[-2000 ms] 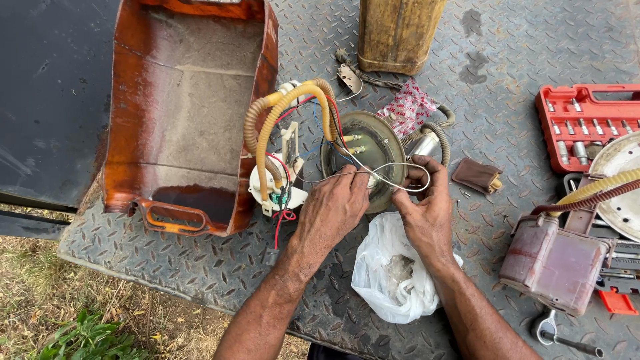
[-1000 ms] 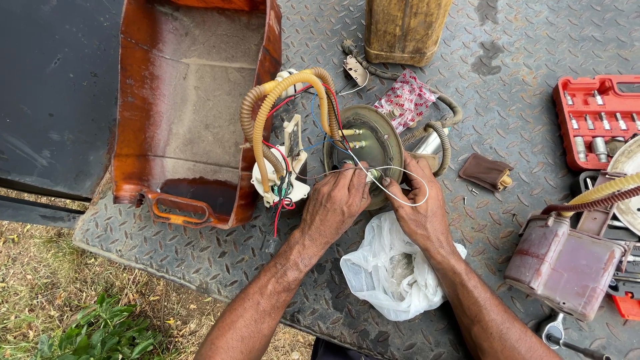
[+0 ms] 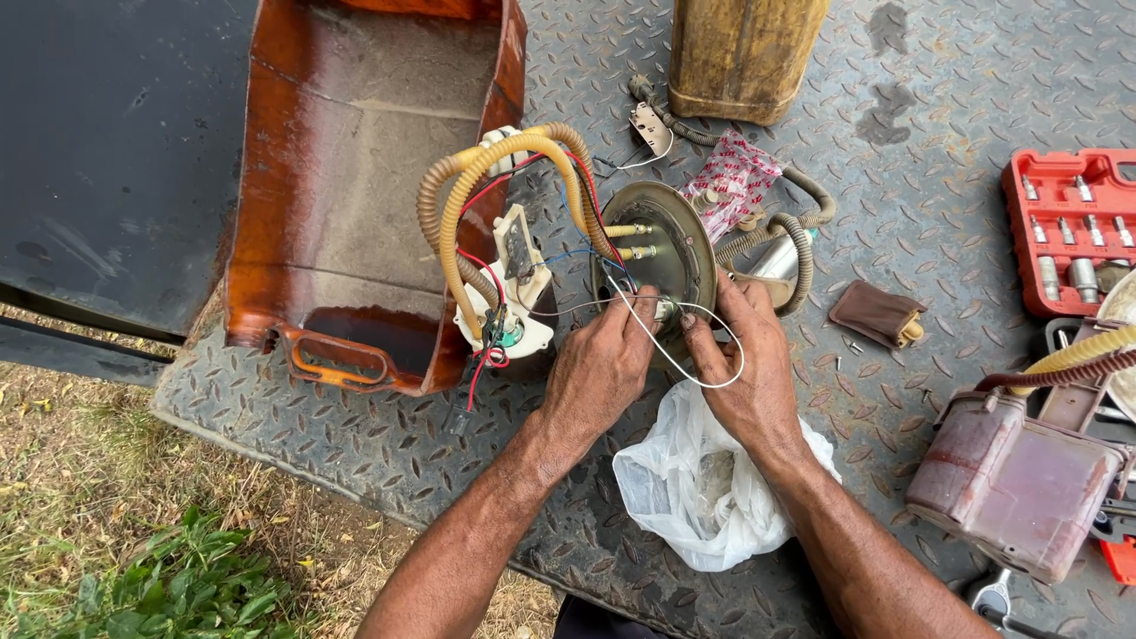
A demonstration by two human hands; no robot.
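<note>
A round metal fuel pump flange (image 3: 670, 231) stands tilted between my hands, its inner face toward the left. My left hand (image 3: 612, 355) has its fingertips at the wires and connector low on that face. My right hand (image 3: 745, 346) grips the flange's lower right rim, with its thumb beside a white wire (image 3: 652, 340) that loops over the front. Ribbed yellow-brown hoses (image 3: 466, 191) run from the flange's fittings to a white plastic pump assembly (image 3: 524, 275) on the left, with red, blue and black wires. What my left fingertips pinch is partly hidden.
A cut-open orange plastic container (image 3: 506, 80) lies left. Behind are a yellow jerrycan (image 3: 745, 62) and a printed plastic wrapper (image 3: 735, 177). Nearer are a white plastic bag (image 3: 701, 479) and a brown pouch (image 3: 874, 312). A red socket set (image 3: 1065, 244) and a purplish plastic reservoir (image 3: 1016, 479) sit right.
The flange has turned more edge-on, and my right hand has shifted to its lower right rim. The white wire's loop has dropped lower in front of the flange.
</note>
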